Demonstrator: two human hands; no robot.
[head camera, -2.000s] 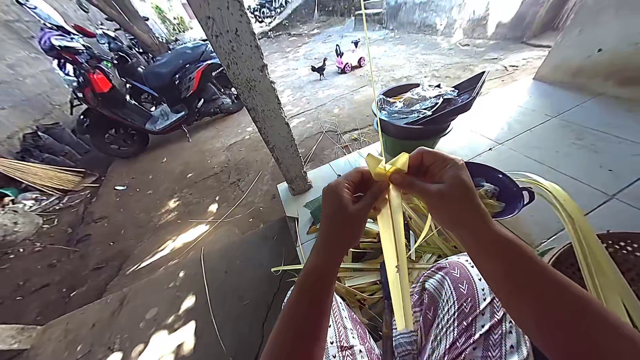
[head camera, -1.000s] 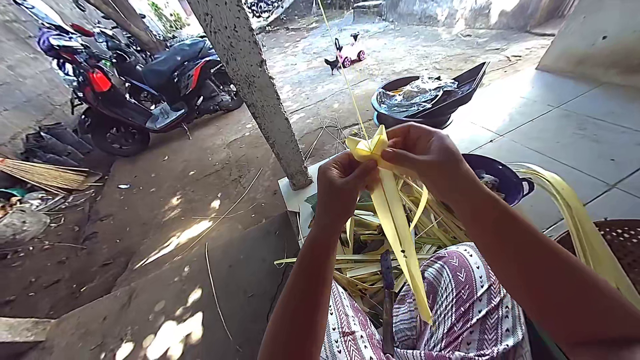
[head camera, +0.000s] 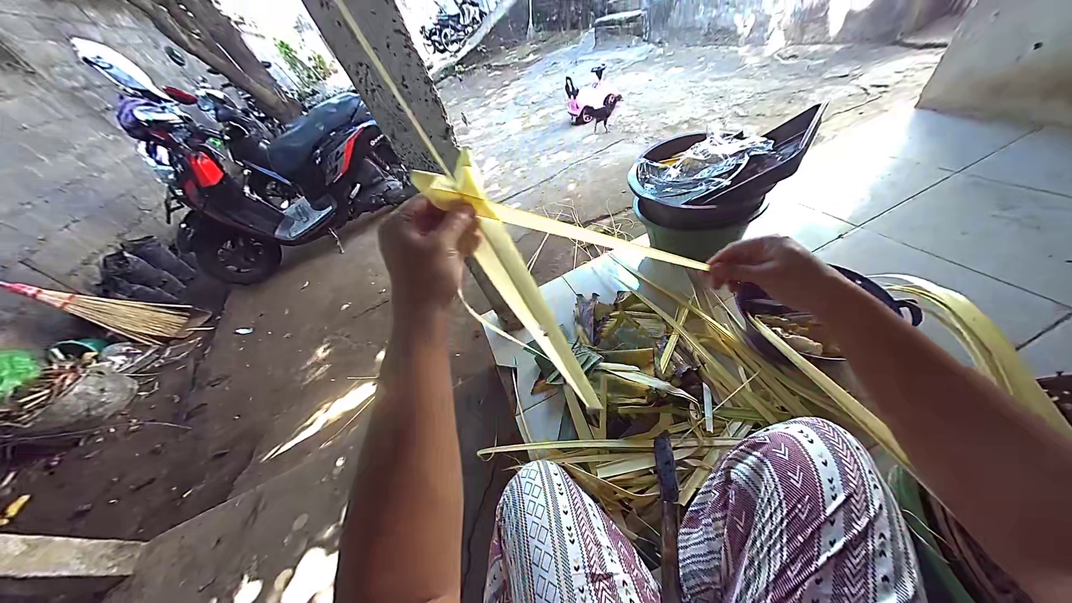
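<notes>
My left hand (head camera: 431, 243) pinches the folded knot of a pale yellow palm-leaf piece (head camera: 465, 197). From that knot a wide, pointed leaf blade (head camera: 536, 306) hangs down to the right, and a thin strip rises past the post. My right hand (head camera: 766, 264) grips the far end of a narrow leaf strip (head camera: 599, 237), stretched between both hands. Below lie loose strips and cut leaf scraps (head camera: 636, 377). A knife with a dark blade (head camera: 666, 469) stands between my knees, its lower end hidden.
A concrete post (head camera: 394, 92) leans ahead. Stacked basins (head camera: 695, 213) with clear plastic stand on the tiles, a dark bowl (head camera: 871, 293) nearer. Long leaves (head camera: 988, 335) curve at the right. Motorbikes (head camera: 310, 155), a stick broom (head camera: 126, 314), a bird (head camera: 603, 115) and a pink toy car are farther off.
My hands, close together at the knot before, are now apart. The right has moved away to the right with a strip pulled out straight; the left holds the knot farther left.
</notes>
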